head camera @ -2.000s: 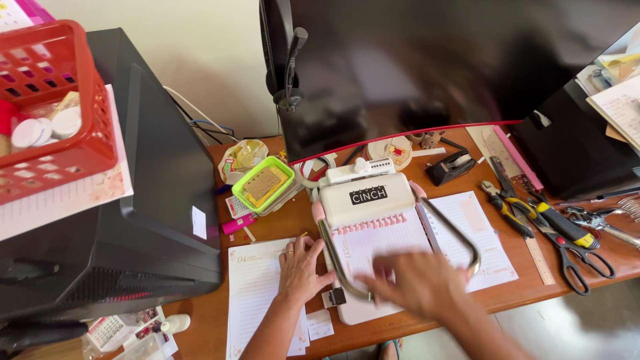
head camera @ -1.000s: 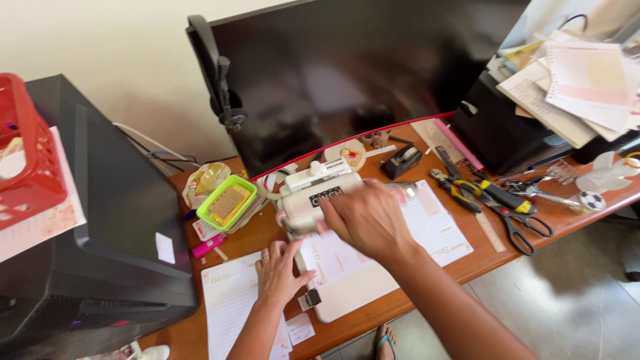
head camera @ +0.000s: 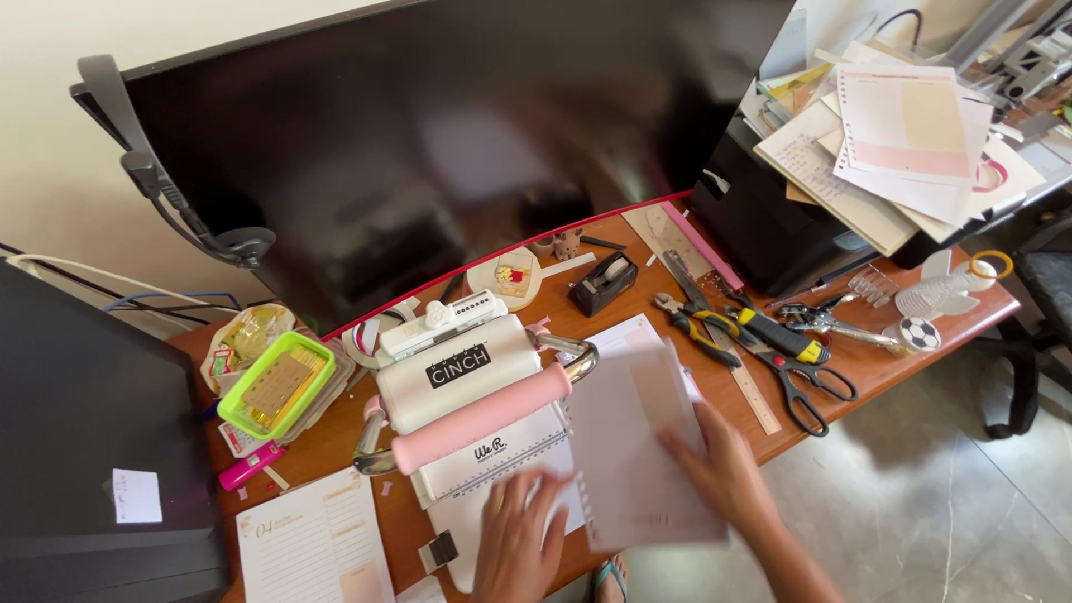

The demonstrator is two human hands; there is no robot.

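Note:
My right hand (head camera: 712, 469) grips the right edge of a stack of hole-punched paper sheets (head camera: 636, 452), tilted off the right side of the binding machine. Hovering over the base of the white Cinch binding machine (head camera: 461, 360), my left hand (head camera: 523, 532) has its fingers apart and holds nothing. The machine's pink padded handle (head camera: 481, 416) lies across its front, above a printed ruler scale. Lined printed sheets (head camera: 314, 544) rest left of the machine, and another printed sheet (head camera: 624, 335) is partly hidden behind the held stack.
Behind stands a large black monitor (head camera: 452, 159). A green basket (head camera: 276, 385) is at the left, a tape dispenser (head camera: 603, 282) behind the machine. To the right lie pliers (head camera: 703, 335), scissors (head camera: 808, 385) and a utility knife (head camera: 783, 335). Piled papers (head camera: 904, 126) top a black box.
My right hand has moved off the machine's handle area and now holds the sheets at the right. My left hand has moved from the machine's left side to over its base. The view has shifted.

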